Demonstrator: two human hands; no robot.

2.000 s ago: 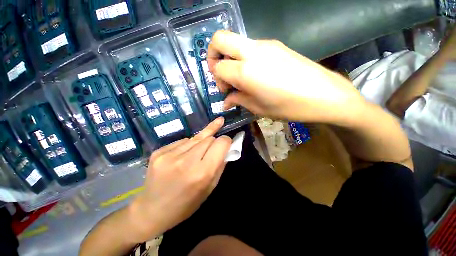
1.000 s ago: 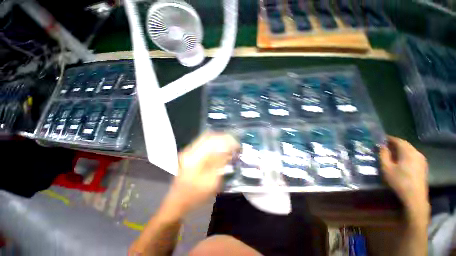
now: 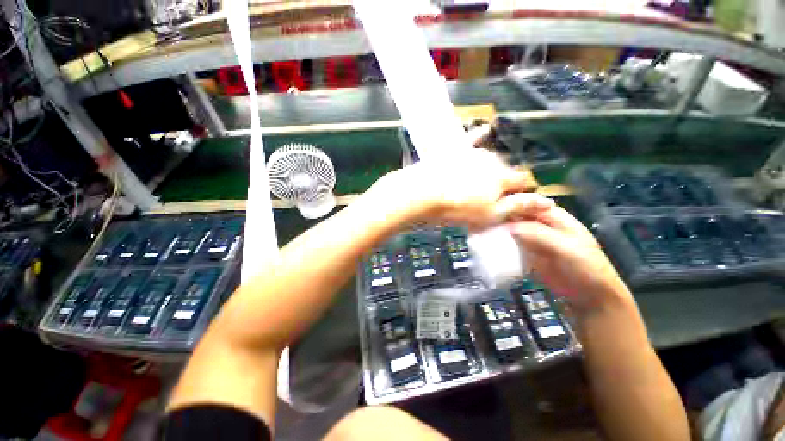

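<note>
A clear blister tray (image 3: pixel 368 366) of dark teal phone bodies (image 3: pixel 400 349) lies in front of me. My left hand (image 3: pixel 482 188) and right hand (image 3: pixel 564 254) meet above its far right part, fingers closed on the white label strip (image 3: pixel 404 73), which runs down from the top edge. Blur hides the exact grip. A blurred white piece (image 3: pixel 497 257) hangs below the hands. A printed label piece (image 3: pixel 436 316) shows over the front row. The hands and white piece hide some phones.
A white desk fan (image 3: pixel 301 177) stands behind the tray. Another long white ribbon hangs left of centre (image 3: pixel 261 198). Neighbouring trays lie at left (image 3: pixel 112 340) and right (image 3: pixel 663 274). A shelf rail (image 3: pixel 534 33) crosses the back. A red stool (image 3: pixel 108 400) is lower left; a person's pale sleeve (image 3: pixel 749 413) is lower right.
The view has tilted up, showing more of the bench and shelf. Both hands have left the tray's sides and come together above it. The white strip now reaches the hands.
</note>
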